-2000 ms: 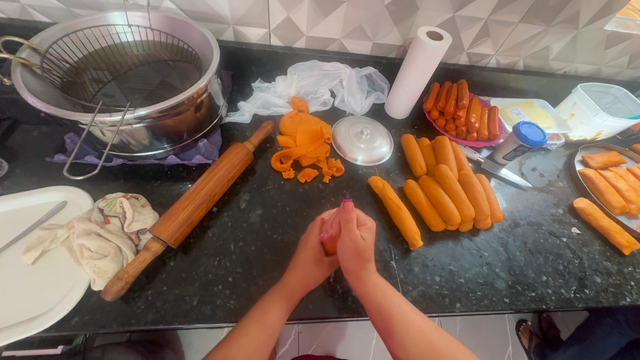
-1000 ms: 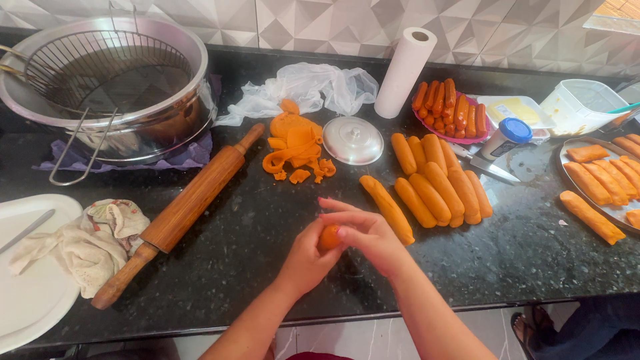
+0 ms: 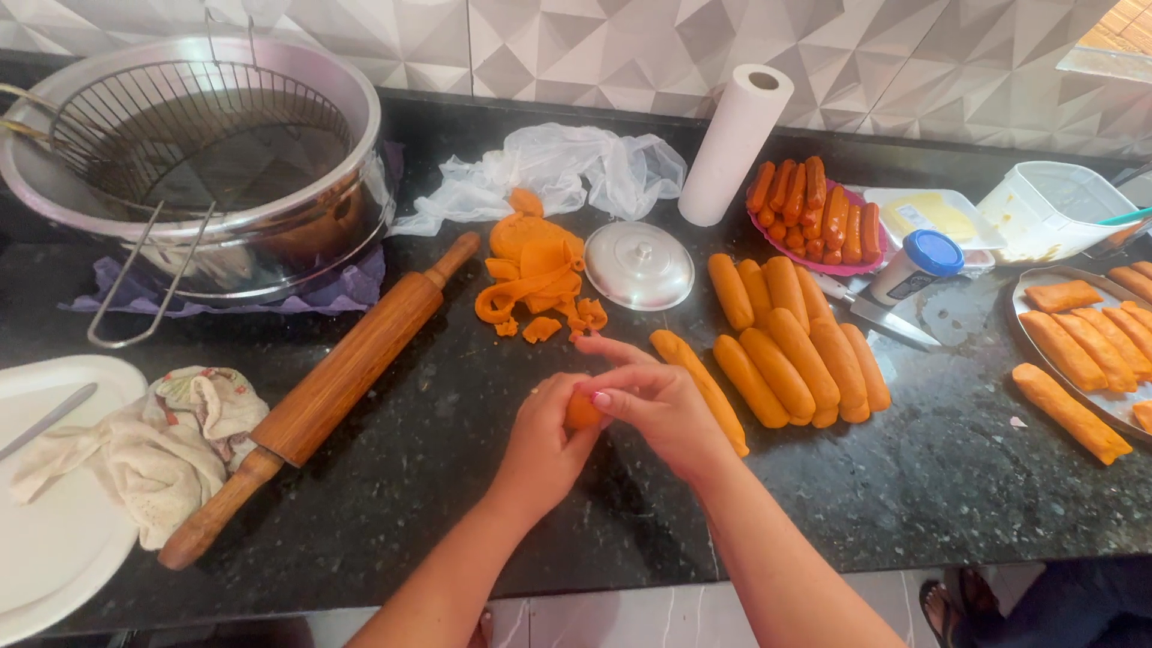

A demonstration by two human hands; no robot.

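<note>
My left hand (image 3: pixel 543 441) is closed around a piece of orange dough (image 3: pixel 583 409), most of it hidden by the fingers. The thumb and fingers of my right hand (image 3: pixel 657 405) press on the dough's top. Just right of my hands lies a long dough roll (image 3: pixel 700 387), beside a stack of smooth orange dough rolls (image 3: pixel 792 360). Beyond my hands, dough scraps (image 3: pixel 535 261) lie in a loose heap next to a round metal lid (image 3: pixel 640 265). A wooden rolling pin (image 3: pixel 355 369) rests diagonally on the left.
A large metal pot (image 3: pixel 360 216) with a wire basket stands back left; a cloth (image 3: pixel 166 450) lies on a white tray (image 3: pixel 90 576). Paper towel roll (image 3: pixel 733 148), plate of sausages (image 3: pixel 871 261), knife (image 3: pixel 891 322), blue-lidded jar (image 3: pixel 918 265) and a tray of rolls (image 3: pixel 1021 315) are rightward. A person's feet (image 3: pixel 958 603) show below.
My hands, pressed together around the dough two seconds ago, have parted at the top, so the orange dough shows between them. My right fingers now bend over it.
</note>
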